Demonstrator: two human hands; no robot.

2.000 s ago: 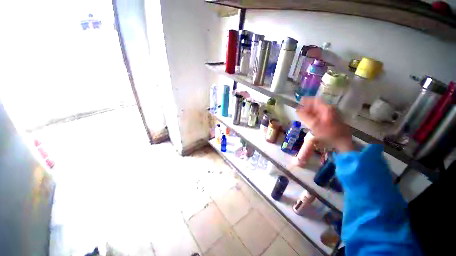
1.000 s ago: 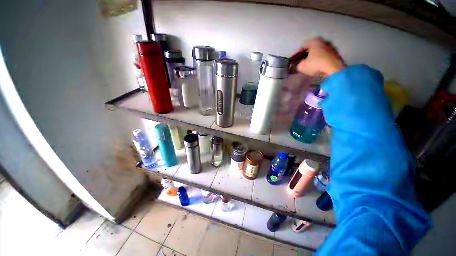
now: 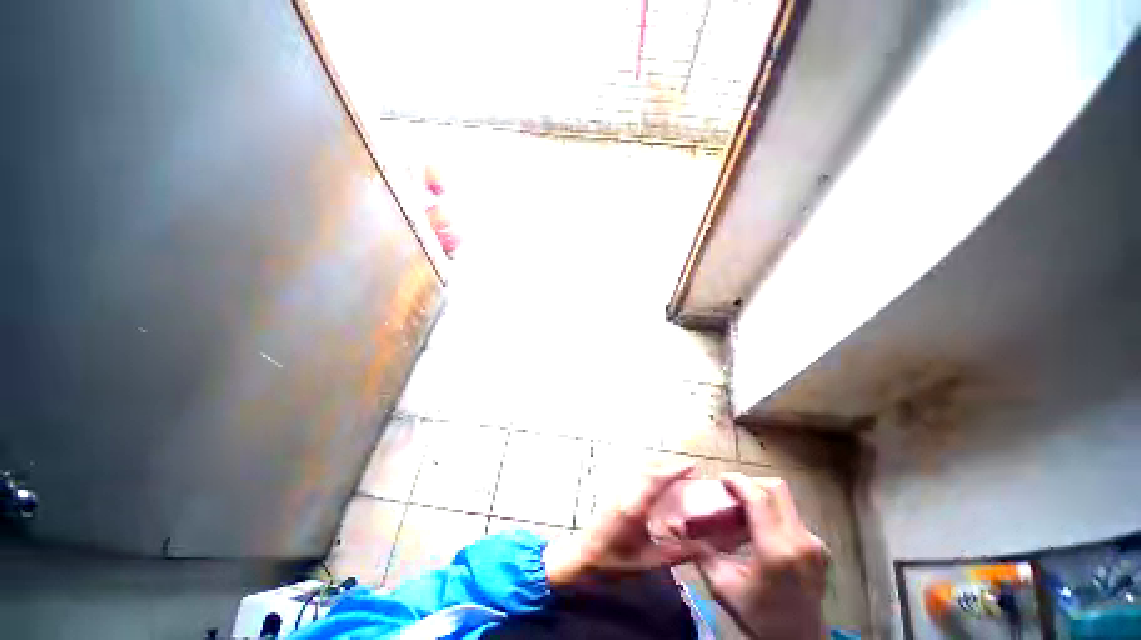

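Observation:
A pinkish drink bottle or cup point(image 3: 711, 514) is held between both hands near the bottom centre, its end turned toward the camera. My left hand point(image 3: 622, 531) reaches in from the left in a blue sleeve, with its fingers around the near side of the bottle. My right hand point(image 3: 773, 565) grips the bottle from the right. The hands are somewhat blurred and hide most of the bottle.
A bright doorway point(image 3: 551, 250) opens ahead over a tiled floor point(image 3: 461, 468). A grey door or wall panel point(image 3: 188, 275) stands at left. A white wall point(image 3: 1001, 425) is at right. A shelf corner point(image 3: 903, 588) shows bottom right, a white box point(image 3: 278, 609) bottom left.
The view has turned from the bottle shelves to the doorway. The hand that reached to the upper shelf is now low in front of me, and both hands are on the pinkish bottle.

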